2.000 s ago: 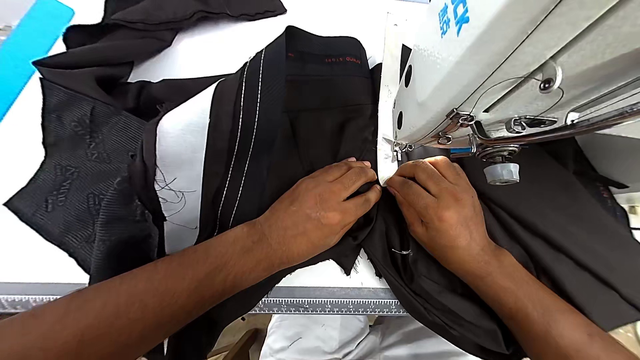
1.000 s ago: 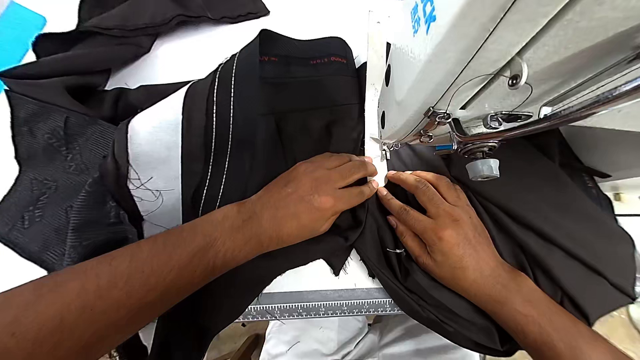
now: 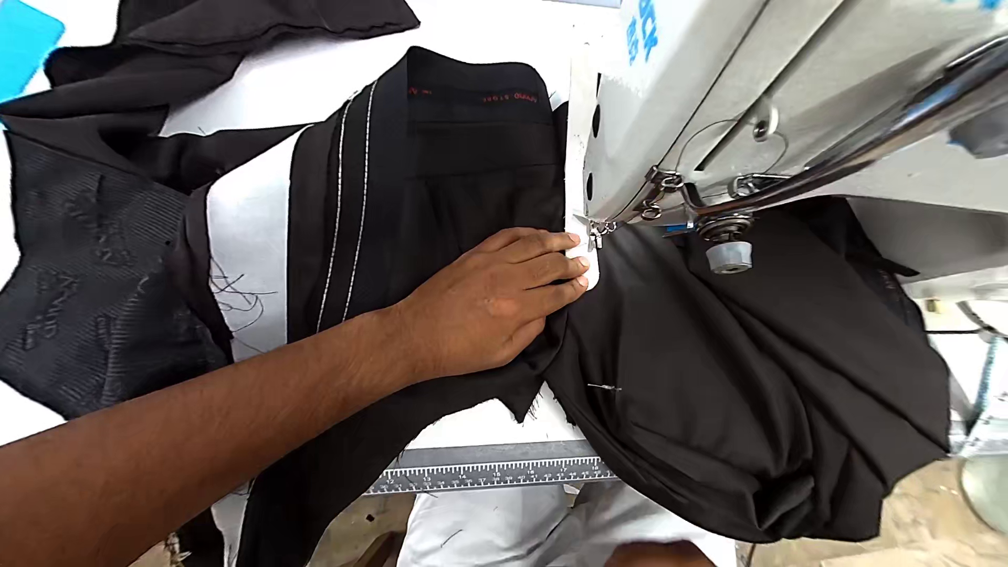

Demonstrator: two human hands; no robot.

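Observation:
My left hand (image 3: 504, 303) lies flat on the black trouser fabric (image 3: 480, 205), its fingertips on a white strip (image 3: 581, 272) beside the presser foot (image 3: 596, 236) of a sewing machine (image 3: 677, 102). The fingers rest close together and grip nothing that shows. A waistband (image 3: 362, 173) with two rows of white stitching runs to the left of the hand. More black fabric (image 3: 709, 362) spreads to the right of the foot, under the machine head. Of my right hand, perhaps only a dark patch at the bottom edge shows; it is not plainly seen.
A measuring scale (image 3: 488, 474) runs along the table's front edge. Black textured fabric (image 3: 94, 283) and another black piece (image 3: 260, 31) lie at the left, near a blue item (image 3: 27, 47). Loose threads (image 3: 236, 299) lie on white cloth. A metal rod and thread tension knob (image 3: 728, 256) stick out from the machine.
My right hand has left the fabric beside the presser foot, where it lay in both earlier frames. My left hand remains on the fabric by the foot.

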